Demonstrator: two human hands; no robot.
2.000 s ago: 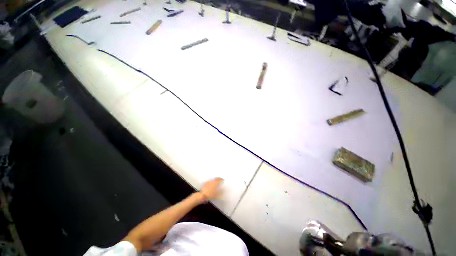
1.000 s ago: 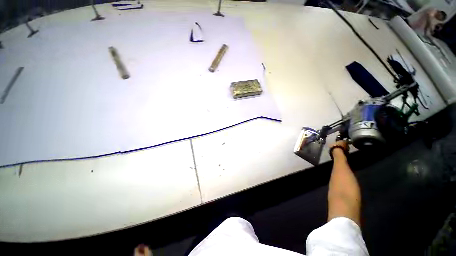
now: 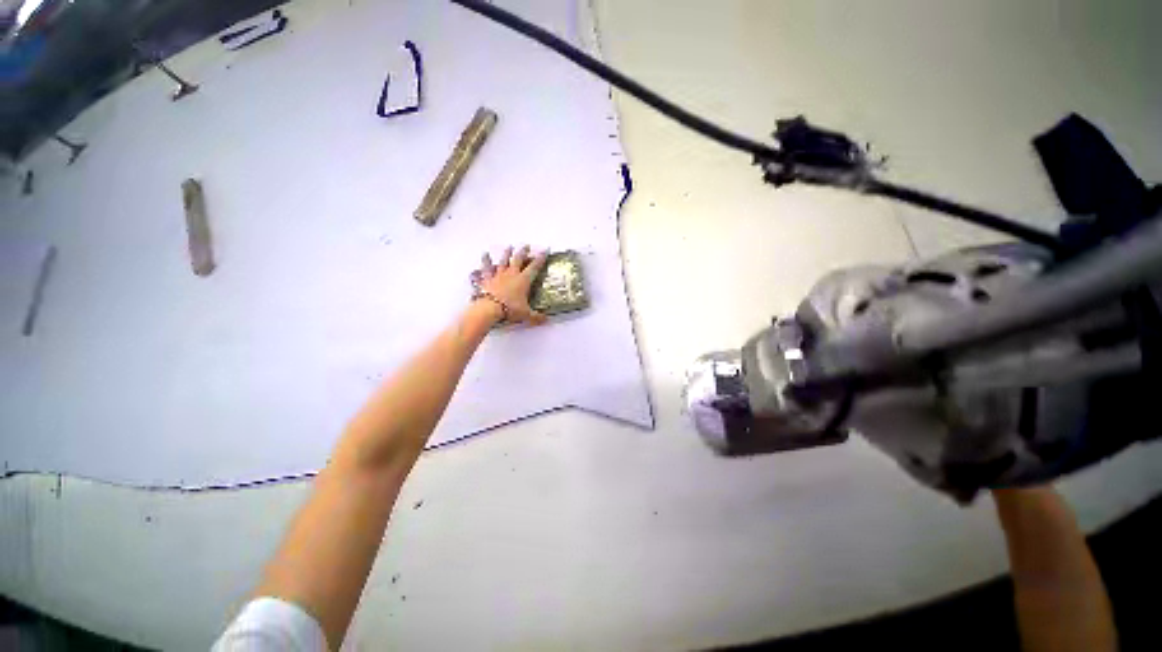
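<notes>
My left hand [image 3: 510, 287] is on the left end of the brown-gold block weight [image 3: 561, 283], fingers over its far side and thumb near its front. The block lies on the pale marker paper [image 3: 306, 306] near the right end of the lay. The knife cutting machine [image 3: 918, 369] fills the right side, close to the camera, its silver foot end [image 3: 726, 401] pointing left, beside the lay's pointed corner. My right forearm comes up from the bottom right; the machine hides my right hand.
Bar weights [image 3: 456, 167] lie on the paper, with a dark angled clamp [image 3: 403, 80] behind. Lay clamps [image 3: 181, 87] stand along the far left edge. A black cable [image 3: 637, 96] crosses above the table to the machine. Dark fabric [image 3: 1087, 159] lies at the far right.
My left hand has come onto the block weight. The machine is now larger and closer in view, nearer the lay's right end. My right hand has gone out of sight behind it.
</notes>
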